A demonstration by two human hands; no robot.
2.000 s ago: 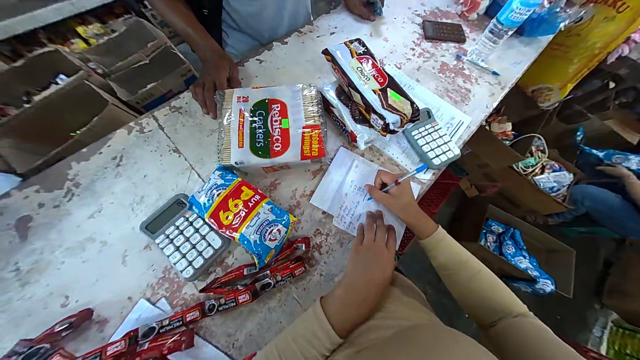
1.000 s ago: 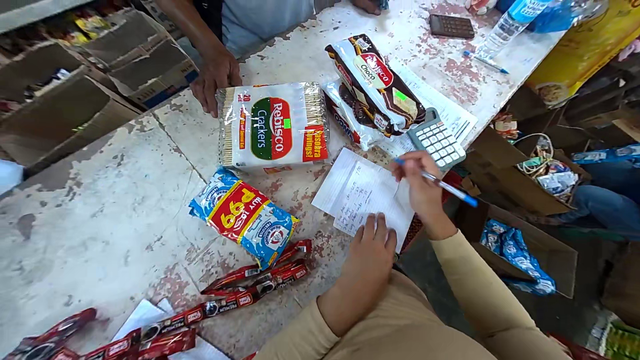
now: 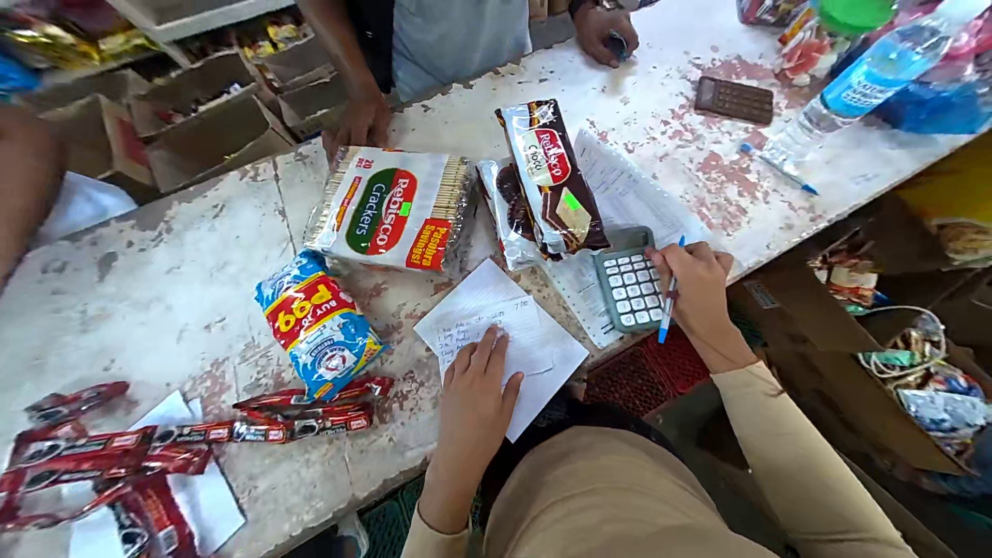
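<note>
My left hand [image 3: 479, 387] lies flat with fingers apart on a handwritten paper slip [image 3: 504, 341] on a larger white sheet. A blue-and-white pen [image 3: 669, 298] is held in my right hand [image 3: 694, 287], whose fingertips touch the upper right edge of a grey-green calculator [image 3: 632, 283]. The calculator rests partly on printed sheets [image 3: 635, 194]. Left of it are a Rebisco Choco biscuit pack [image 3: 554, 186] and a large Rebisco Crackers pack [image 3: 395, 209]. A blue, red and yellow plastic pack [image 3: 318, 325] lies lower left, touching red sachet strips [image 3: 232, 430].
Across the worn white counter [image 3: 232, 263] are another person's hands [image 3: 604, 35]. A brown calculator [image 3: 734, 100], a second pen [image 3: 779, 169] and a water bottle [image 3: 860, 85] lie at the upper right. Cardboard boxes [image 3: 845, 387] with goods stand below on the right.
My right hand has moved from the written slip to the calculator, still with the pen. The calculator beside the blue pack two seconds ago no longer shows there. My left hand remains on the paper.
</note>
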